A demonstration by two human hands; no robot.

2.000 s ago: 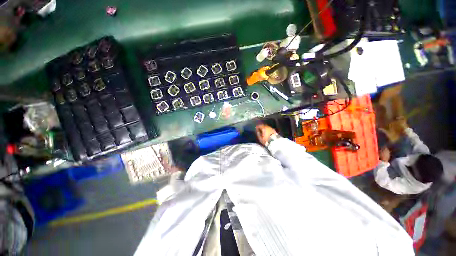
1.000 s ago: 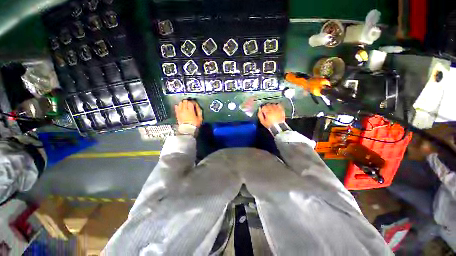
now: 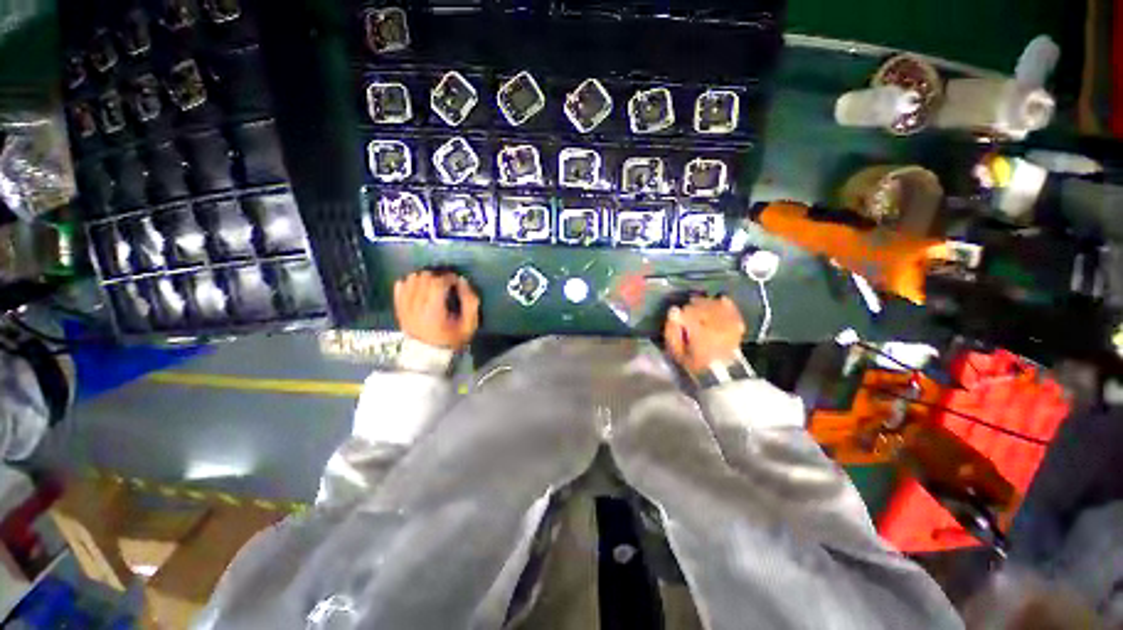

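My left hand (image 3: 437, 308) rests at the front edge of the green mat (image 3: 493, 314), fingers loosely curled, a dark shadow by the thumb. My right hand (image 3: 706, 330) rests at the same edge further right, also curled. I see nothing held in either hand; the image is blurred. Between them lie a small square module (image 3: 527, 286), a round white piece (image 3: 575, 291) and a blurred reddish piece (image 3: 632, 291). Behind them a black blister tray (image 3: 554, 49) holds several rows of square silver-rimmed modules.
A second black blister tray (image 3: 203, 172), partly filled, lies at left. At right are an orange tool (image 3: 850, 246), a round container of small parts (image 3: 905, 92) and a white cable (image 3: 764, 289). A red-orange crate (image 3: 1004, 400) stands below the bench at right. Cardboard boxes (image 3: 173, 554) are lower left.
My view has swung round and moved closer to the bench. My left hand has come up to the bench edge since the oldest frame. Both hands have curled since lying flatter a second ago.
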